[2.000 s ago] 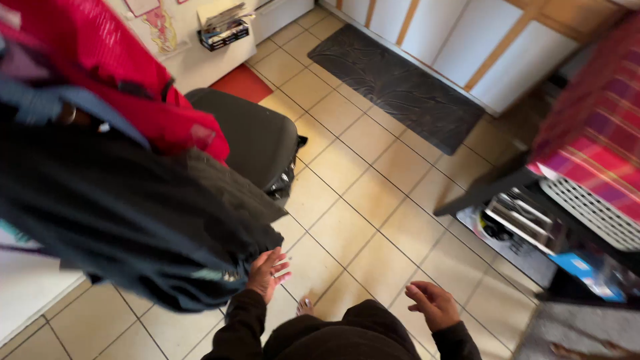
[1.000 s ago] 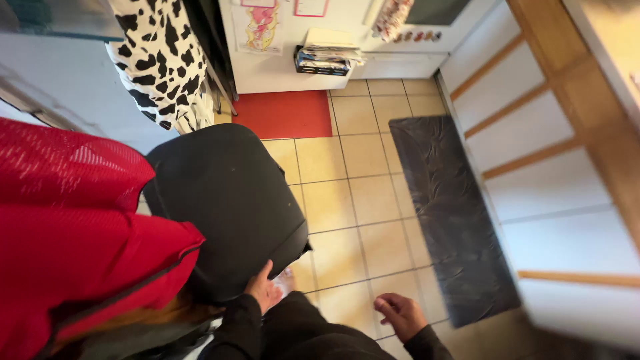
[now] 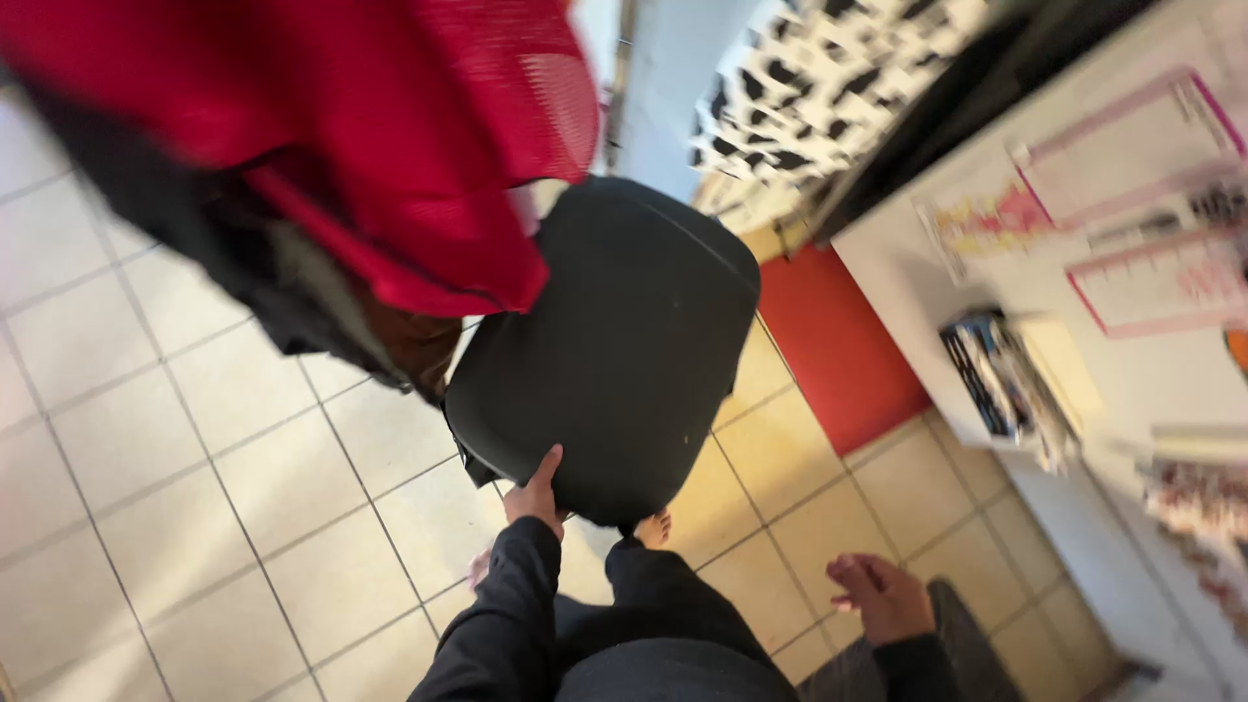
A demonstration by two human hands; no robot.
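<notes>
A chair with a black padded seat point(image 3: 614, 351) stands in front of me on the tiled floor. My left hand point(image 3: 536, 497) grips the near edge of this seat, thumb on top and the other fingers mostly hidden below. Red garments point(image 3: 458, 146) hang over the chair's far left side, with dark clothing point(image 3: 185, 205) beneath and beside them. Off to the right, my right hand point(image 3: 880, 597) hangs over the floor, fingers loosely curled, and touches nothing that I can see.
Beyond the seat lies a red mat point(image 3: 838, 351) beside a white appliance or cabinet front point(image 3: 936, 390), which carries papers and a holder of printed matter point(image 3: 1004, 385). A cow-patterned cloth point(image 3: 829, 97) hangs at the top. Part of a dark mat point(image 3: 907, 653) shows under my right arm.
My left hand was beside the hanging dark clothing two seconds ago, then came onto the seat's edge, where it is now. The view has turned strongly to the left.
</notes>
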